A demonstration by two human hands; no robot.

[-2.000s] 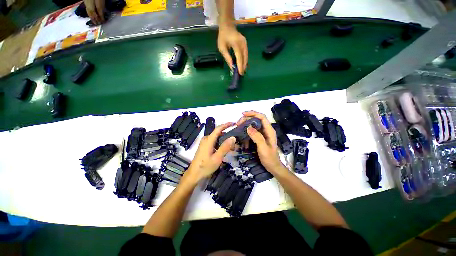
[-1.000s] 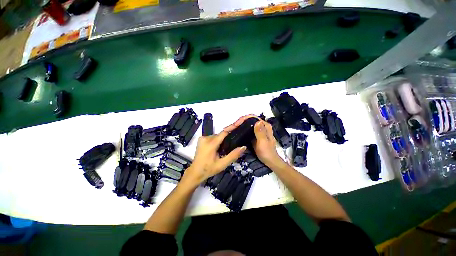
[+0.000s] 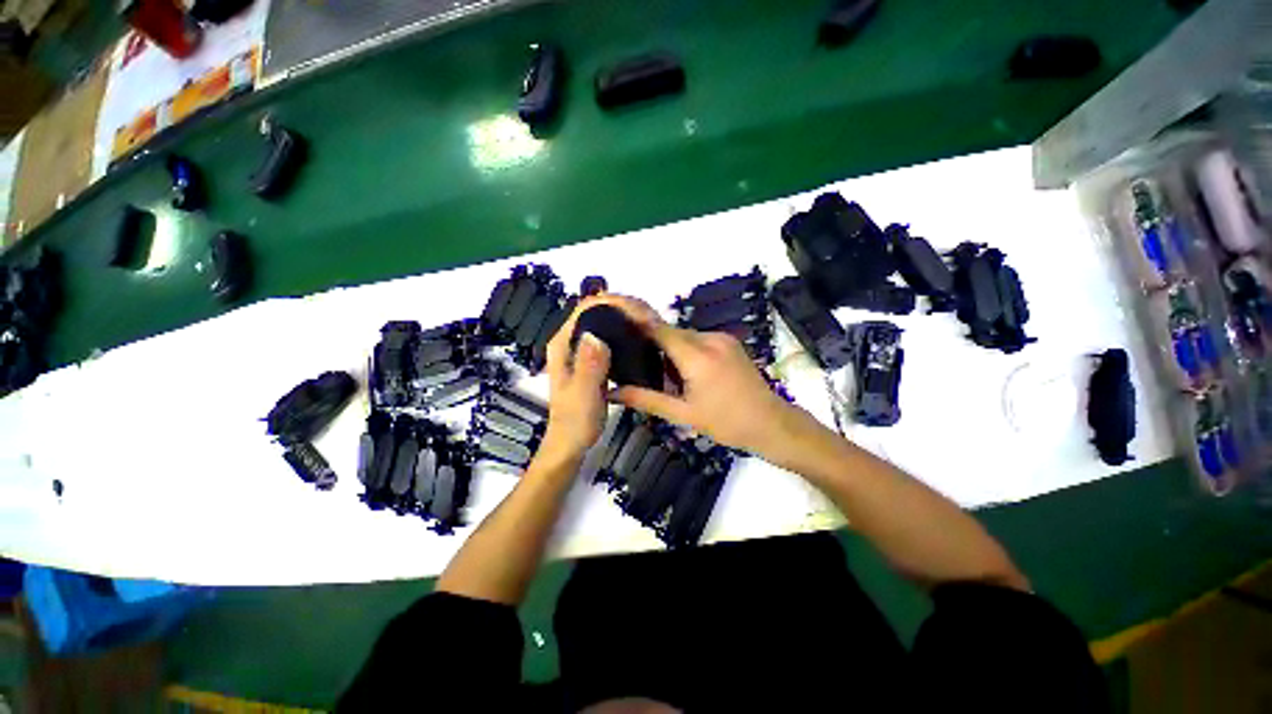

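A smooth, rounded black unit (image 3: 618,346) is held between both hands above the middle of the white bench (image 3: 154,460). My left hand (image 3: 579,366) is closed around its left side with the thumb on top. My right hand (image 3: 712,384) grips its right and lower side. The fingers hide part of the unit. Narrow black housing covers (image 3: 413,467) lie in rows to the left of the hands, and more black covers (image 3: 670,481) lie just below them.
A bulkier black heap (image 3: 837,251) lies right of the hands. Curved black parts (image 3: 310,405) lie far left. One black part (image 3: 1112,406) lies near a clear blister tray (image 3: 1186,335). The green belt (image 3: 405,181) carries spaced black units. A grey post (image 3: 1116,119) stands at right.
The held unit has been turned more upright and both hands have shifted around it. The other person's hand over the belt has gone. The whole view has shifted and tilted.
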